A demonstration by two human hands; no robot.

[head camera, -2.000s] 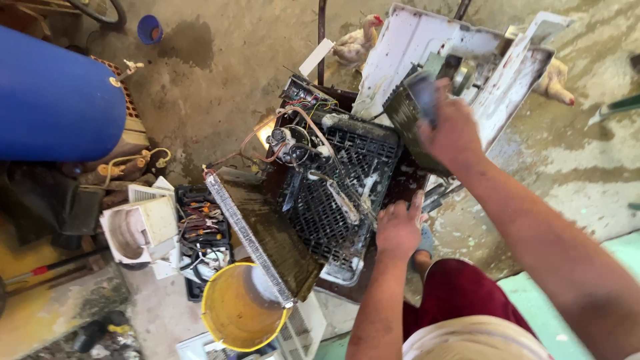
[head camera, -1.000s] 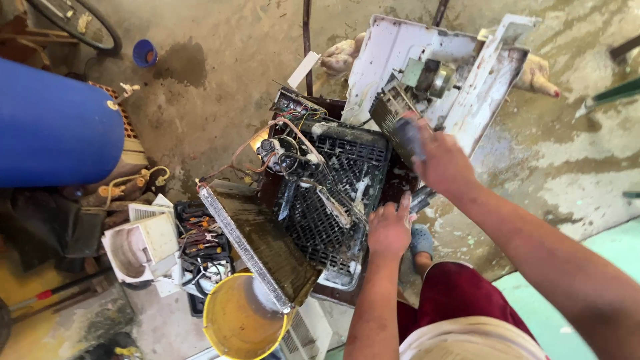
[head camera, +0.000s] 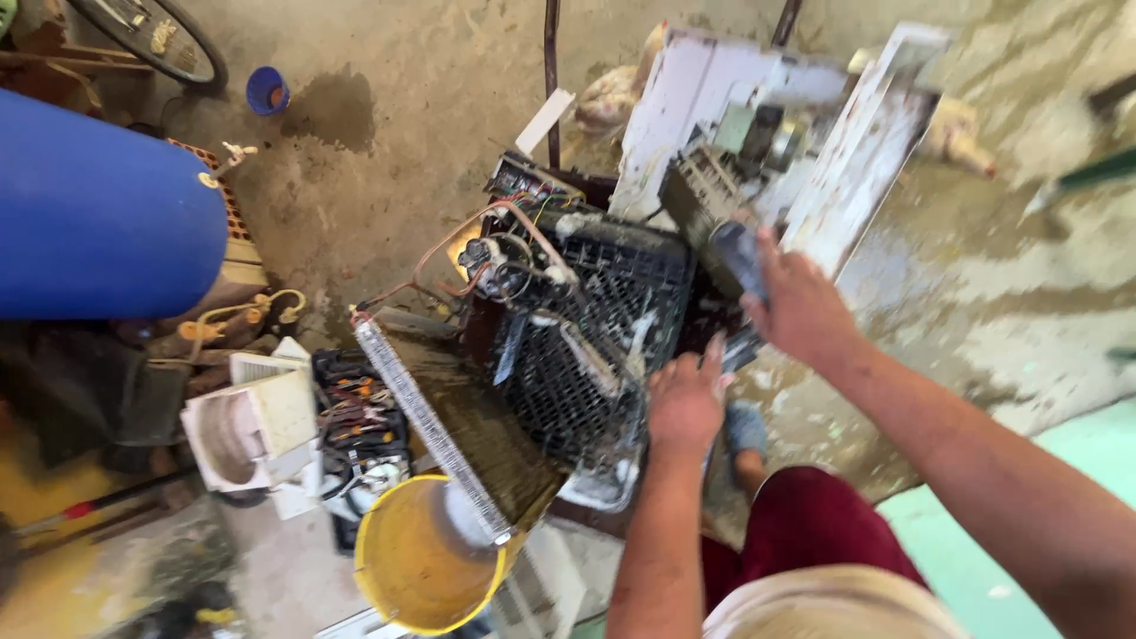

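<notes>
My right hand [head camera: 803,306] grips a dark brush-like tool [head camera: 738,253], blurred, against a finned metal coil [head camera: 697,209] that leans by a white metal housing [head camera: 674,106]. A motor [head camera: 781,138] sits on that housing. My left hand [head camera: 688,399] rests at the right side of a black plastic crate [head camera: 568,382], near a grey metal piece [head camera: 738,351]; whether it grips anything is unclear. On the crate lie a compressor with copper tubing [head camera: 497,266] and loose wiring. Left of it leans another finned coil [head camera: 426,426], its lower end over a yellow bucket [head camera: 430,559].
A blue barrel [head camera: 98,213] lies at the left. Below it are a white plastic housing [head camera: 253,430] and a tray of hand tools [head camera: 359,417]. A small blue pot [head camera: 266,90] and a bicycle wheel [head camera: 155,40] are at the upper left. Chickens [head camera: 958,138] stand behind the white panels.
My right hand and its tool have moved down along the finned coil from near its top. My left hand has stayed in about the same place by the crate.
</notes>
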